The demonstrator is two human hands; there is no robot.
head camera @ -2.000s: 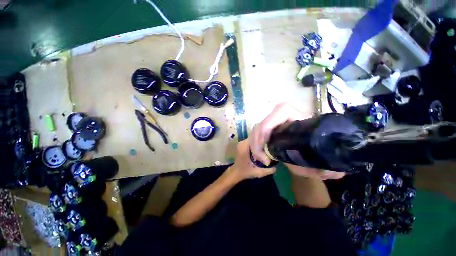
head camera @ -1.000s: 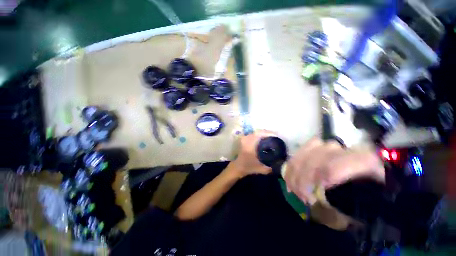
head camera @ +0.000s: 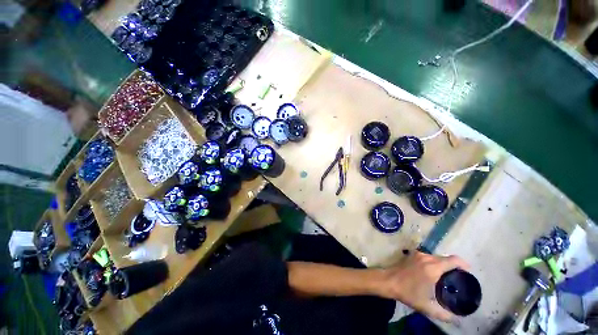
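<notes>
My left hand (head camera: 419, 285) holds a black cylinder housing (head camera: 458, 292) upright at the bench's front edge, its round dark end facing up. My right hand is not in view. Several glossy black end caps (head camera: 375, 165) stand grouped mid-bench, and one end cap (head camera: 387, 216) sits apart, nearer me. Pliers with dark handles (head camera: 333, 171) lie left of the caps, beside a thin tool with a yellowish handle (head camera: 346, 163).
Sorting bins (head camera: 165, 150) and upright units with round circuit boards (head camera: 210, 179) are at left. Flat inner plates (head camera: 261, 126) lie beyond them, near a black parts tray (head camera: 210, 46). A white cable (head camera: 452, 175) reaches the caps. A hammer (head camera: 536, 279) is at right.
The view has swung left, bringing the bins and tray in. The right hand and the dark tool it held have left the picture. The left hand still holds the cylinder.
</notes>
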